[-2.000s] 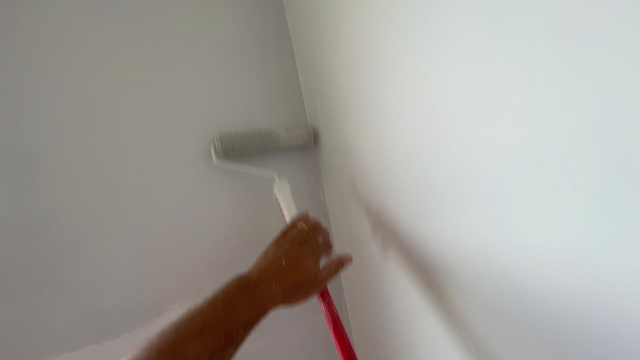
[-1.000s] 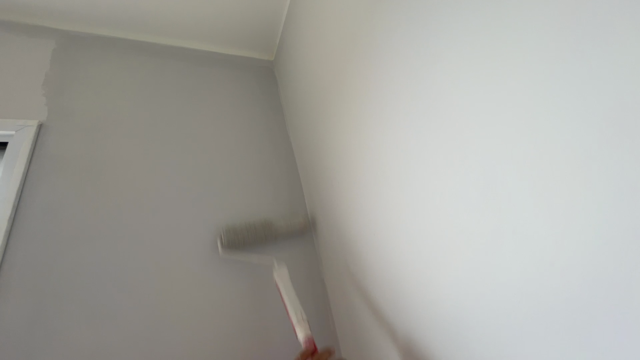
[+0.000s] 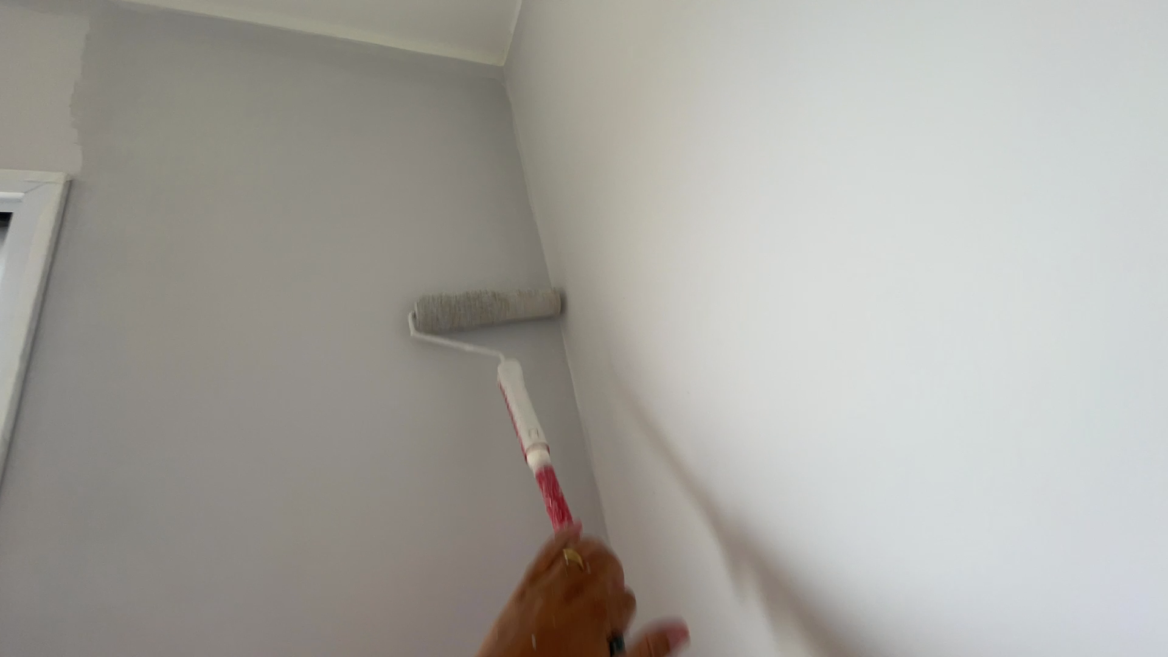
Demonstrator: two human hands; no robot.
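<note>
A paint roller with a grey, paint-loaded sleeve lies nearly level against the grey wall, its right end at the corner with the pale wall. Its thin wire frame runs down to a white handle, joined to a red extension pole. At the bottom centre, my left hand is wrapped around the pole, back of the hand toward the camera, thumb out to the right, slightly blurred. A ring shows on one finger. The pole's lower end is hidden, and my right hand is out of view.
A white window or door frame stands at the left edge. Above is the white ceiling, meeting both walls at the corner. A lighter patch with an uneven edge shows at upper left. A shadow crosses the pale wall.
The view has tilted up since the first frame. Between the second frame and now, the roller has moved up the grey wall along the corner, and more of my left hand shows.
</note>
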